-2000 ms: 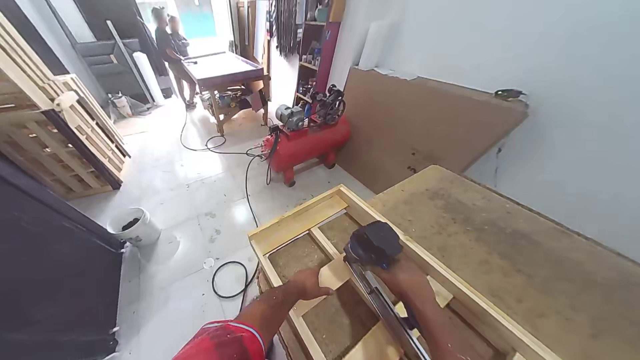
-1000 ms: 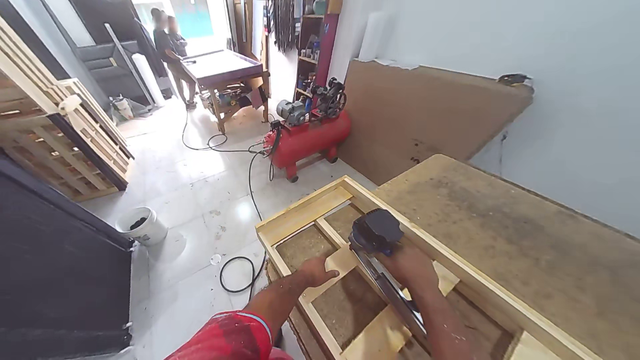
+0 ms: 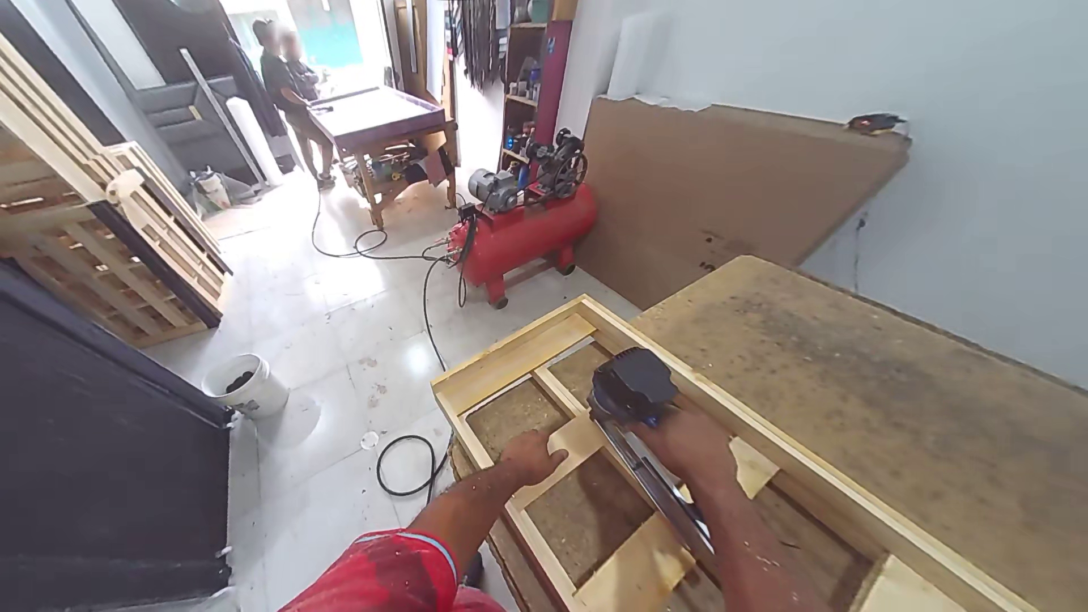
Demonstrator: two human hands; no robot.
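Note:
A rectangular wooden frame (image 3: 510,340) with flat cross slats lies on the worn workbench. My right hand (image 3: 693,442) grips a dark pneumatic stapler (image 3: 633,387), its long metal magazine lying above the slats near the frame's centre strip. The stapler's nose is hidden beneath its head. My left hand (image 3: 533,459) rests on a wooden cross slat (image 3: 576,440) just left of the tool, fingers partly spread. Whether its fingers grip the slat's edge is hard to see.
Bare workbench top (image 3: 850,382) extends right. Beyond the bench stands a red air compressor (image 3: 531,234), with a black hose (image 3: 406,491) looping on the floor. A white bucket (image 3: 246,387) and wooden frames (image 3: 110,272) are at left. Two people (image 3: 293,93) stand by a far table (image 3: 387,127).

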